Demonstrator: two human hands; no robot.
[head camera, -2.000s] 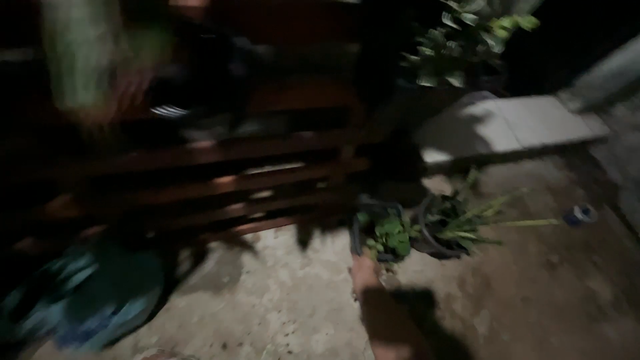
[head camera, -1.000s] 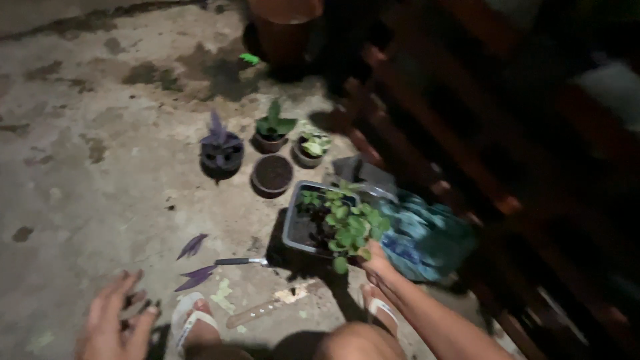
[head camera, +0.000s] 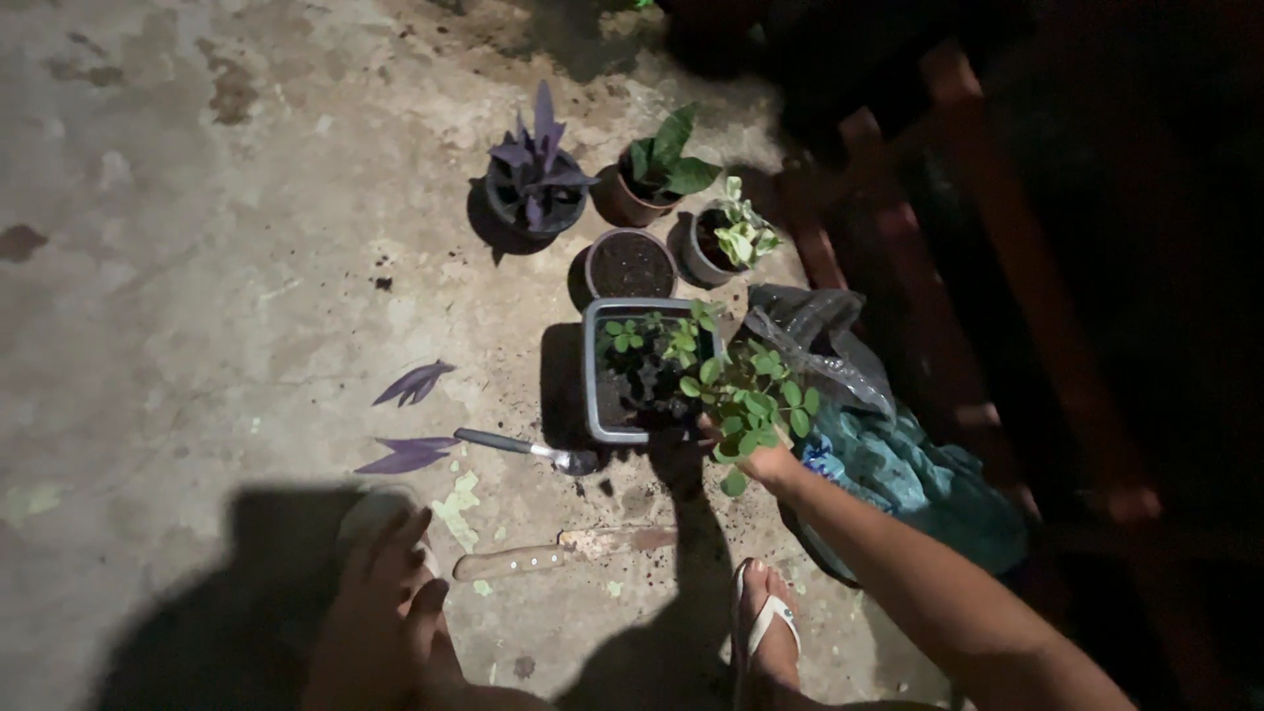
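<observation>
My right hand (head camera: 755, 456) grips the lower right corner of a square grey plastic pot (head camera: 591, 375), its fingers partly hidden by leaves. The pot holds dark soil and a round-leaved green plant (head camera: 755, 400) that leans over its right side. My left hand (head camera: 400, 573) is over my left foot, empty, its fingers apart. A small hand trowel (head camera: 504, 442) lies left of the pot, and a knife with a wooden handle (head camera: 509, 563) and rusty blade lies below it. Two purple leaf cuttings (head camera: 415, 383) lie left of the trowel.
Behind the square pot are a round pot of soil (head camera: 632, 265), a purple plant (head camera: 538, 183), a dark green plant (head camera: 671, 158) and a variegated plant (head camera: 741, 237). A grey plastic bag (head camera: 825, 336) and a teal bag (head camera: 928, 484) lie right, beside dark reddish slats (head camera: 1047, 296).
The view has swung from the slats and pale ledge to the floor with the small pots. The square pot, beside another potted plant two seconds ago, is now near the small pots.
</observation>
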